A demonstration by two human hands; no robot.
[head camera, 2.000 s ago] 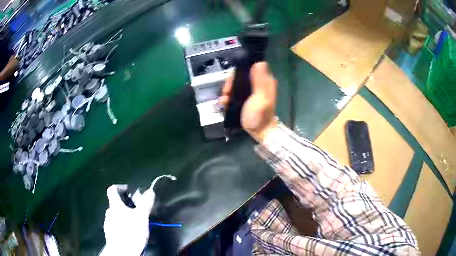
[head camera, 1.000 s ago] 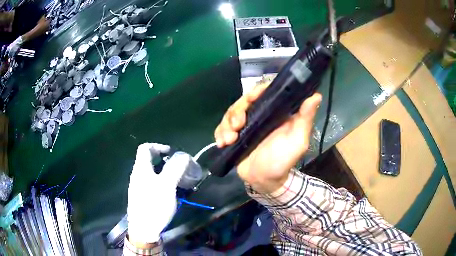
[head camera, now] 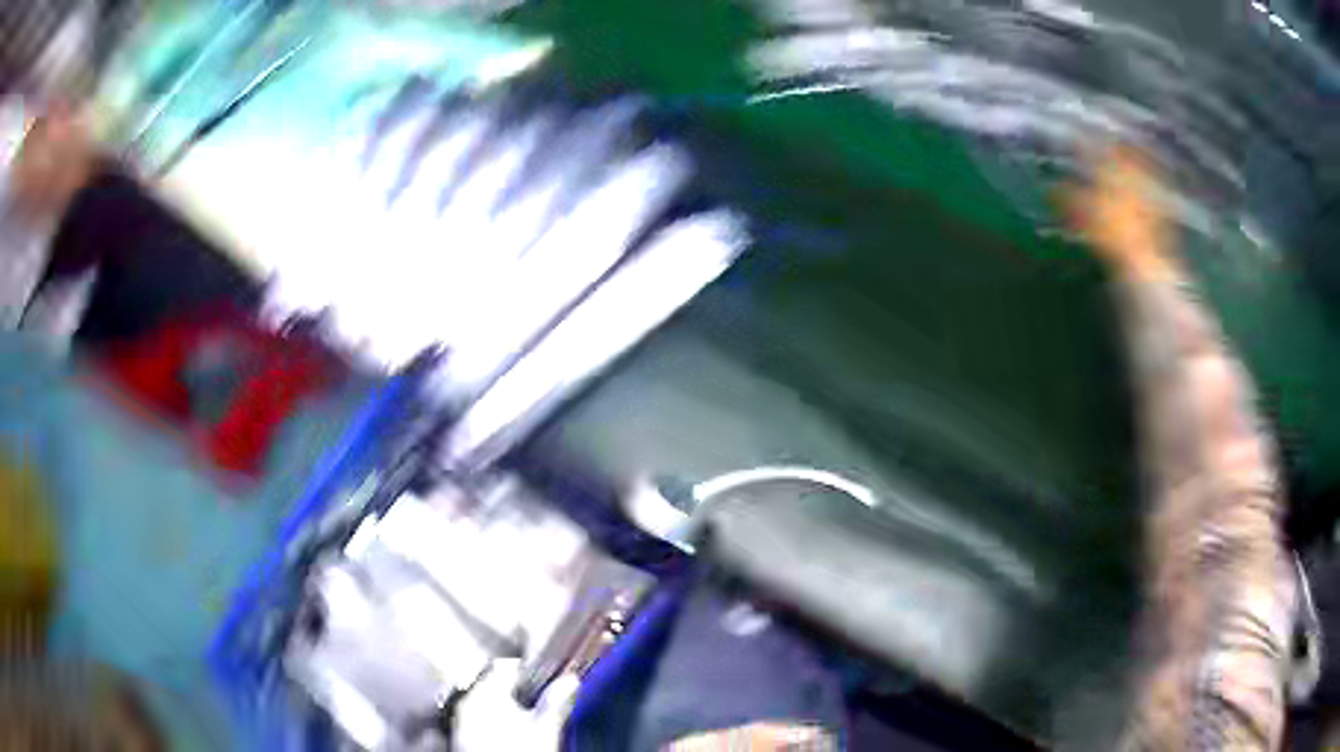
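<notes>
The picture is strongly blurred. A round white end piece (head camera: 657,508) with a curved white lead (head camera: 786,479) shows at low centre, by the bench's front edge. White shapes at lower left seem to include my gloved left hand (head camera: 441,588); its fingers and hold cannot be made out. A short metallic part (head camera: 566,646) shows beside them. My right hand (head camera: 1124,213) is at upper right, by the blurred heap of grey discs (head camera: 941,81); its fingers cannot be made out. The screwdriver is not visible.
A row of white bars (head camera: 603,331) lies slanted at upper left. A blue crate edge (head camera: 316,514) runs below them. A red stool (head camera: 243,397) and part of a person in dark clothing (head camera: 147,257) are at the left. The dark mat (head camera: 955,382) lies right of centre.
The view has swung left, bringing the bars and crate closer. The screwdriver has left my right hand and the picture. My right hand has moved over to the disc heap.
</notes>
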